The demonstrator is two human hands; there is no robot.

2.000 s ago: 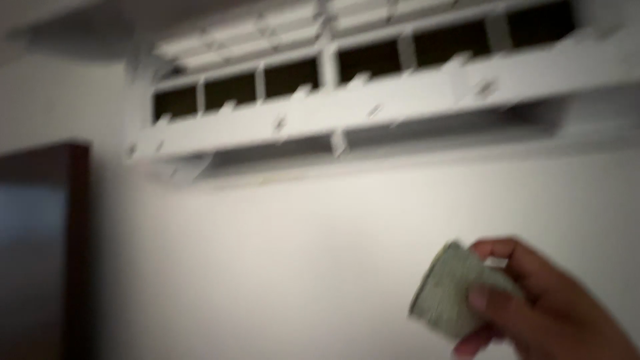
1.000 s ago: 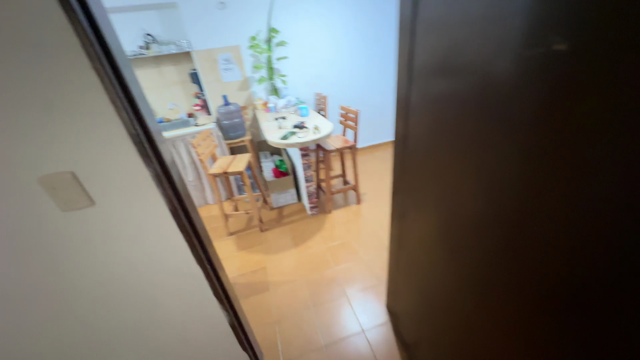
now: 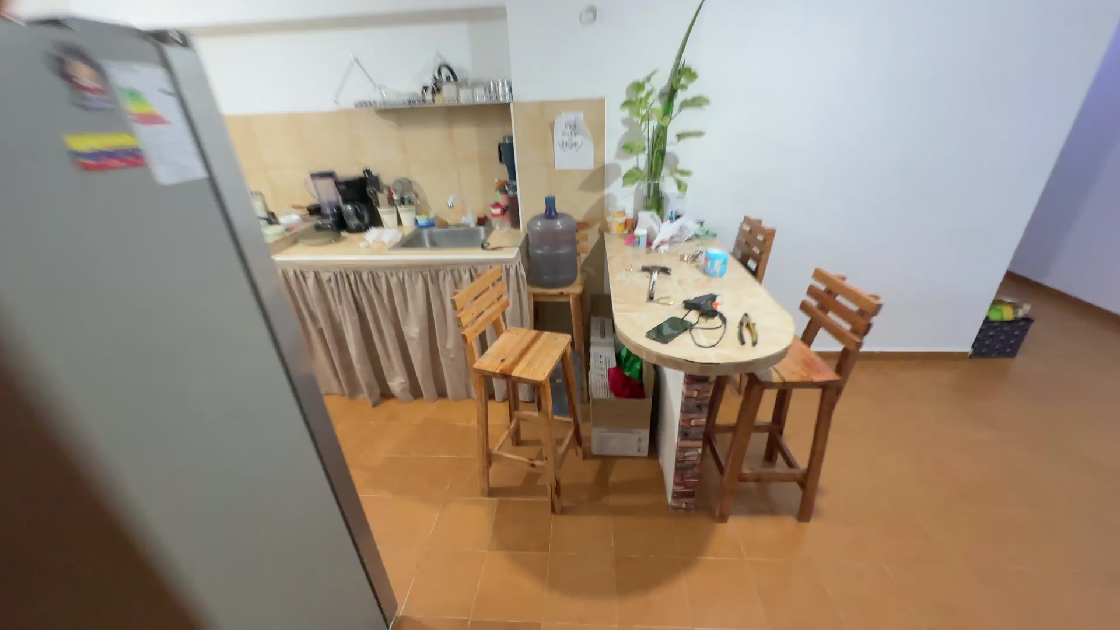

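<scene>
Neither my left hand nor my right hand can be made out in the head view, so what they hold is hidden. Ahead stands a round-ended counter table (image 3: pixel 744 337). On it lie a hammer (image 3: pixel 654 282), a black hot glue gun (image 3: pixel 703 304) with its cable, a dark smartphone (image 3: pixel 669 330) and pliers with yellow and black handles (image 3: pixel 747 329). A blue and white tub (image 3: pixel 715 262) and a white plastic bag (image 3: pixel 675 233) sit farther back, near a tall green plant (image 3: pixel 658 140).
A grey refrigerator (image 3: pixel 201 350) rises close on the left. Wooden high chairs (image 3: pixel 523 354) (image 3: pixel 801 363) flank the table. A large water bottle (image 3: pixel 552 249) stands on another seat. Behind are a sink (image 3: pixel 444 238), a curtained counter and a cardboard box (image 3: pixel 620 424) on the tiled floor (image 3: pixel 612 569).
The view has moved from a wall-mounted air conditioner through a doorway into the kitchen. The hand seen earlier with a greenish-grey piece is out of view.
</scene>
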